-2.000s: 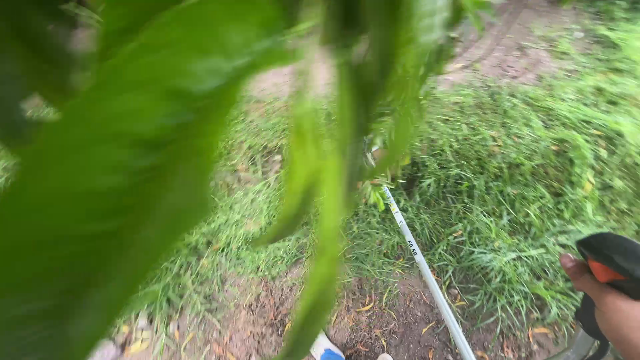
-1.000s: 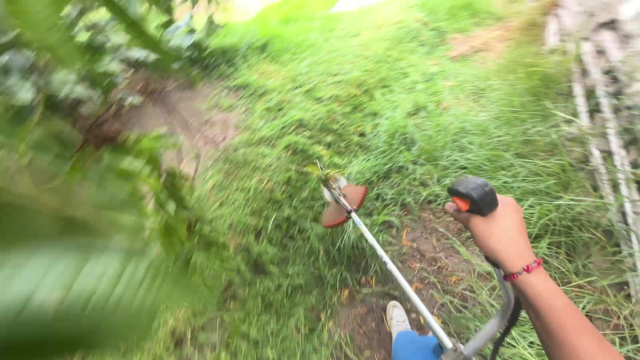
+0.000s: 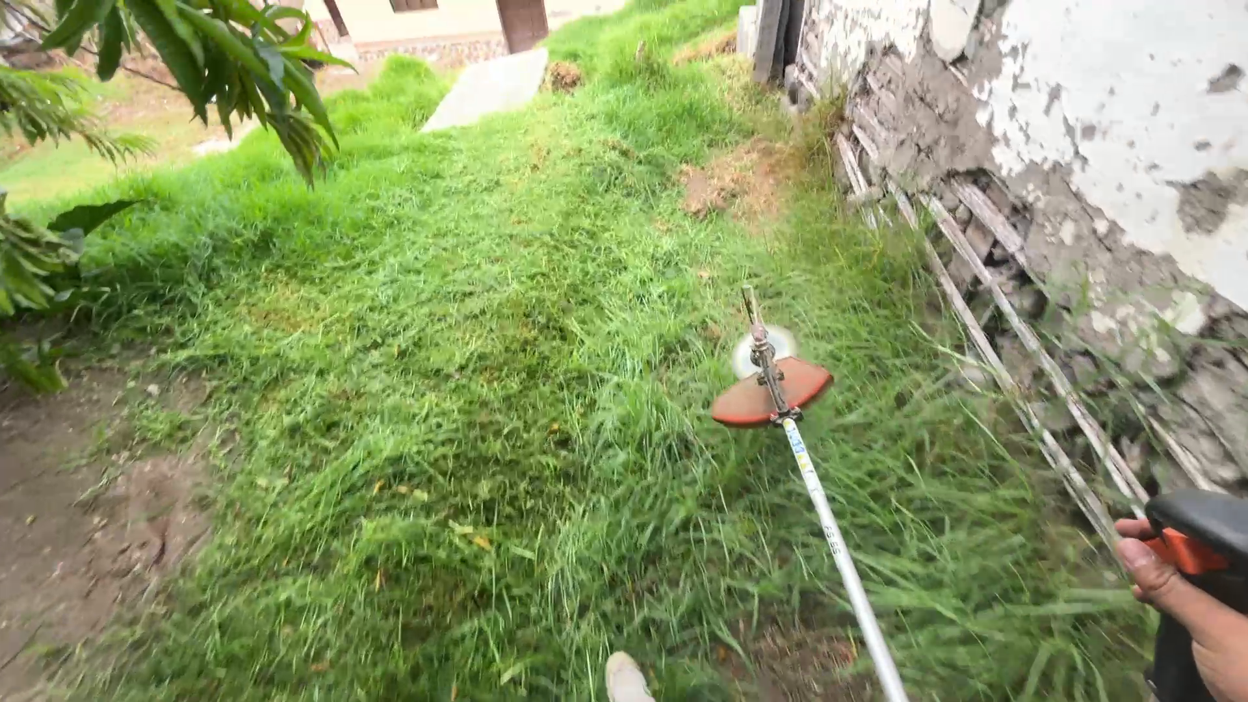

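Note:
At the right edge, my right hand (image 3: 1185, 604) is closed around the black control handle (image 3: 1199, 546) of a brush cutter, with the thumb by its orange part. The cutter's pale metal shaft (image 3: 843, 556) slants up from the bottom edge to an orange-red guard (image 3: 770, 392). Past the guard, a whitish blurred disc (image 3: 763, 351) shows at the cutting head, over tall grass (image 3: 634, 400). My left hand is out of the picture.
A crumbling plastered wall (image 3: 1121, 127) runs along the right, with long thin poles (image 3: 1014, 390) lying at its foot. Leafy branches (image 3: 210, 58) hang at the upper left above bare soil (image 3: 97, 517). A concrete slab (image 3: 492, 88) and a building stand farther back. My shoe (image 3: 626, 678) is at the bottom.
Large blurred leaves covered much of the view earlier; now the branches are only at the upper left. The view has swung, bringing the wall and building into sight. My right hand stays on the handle.

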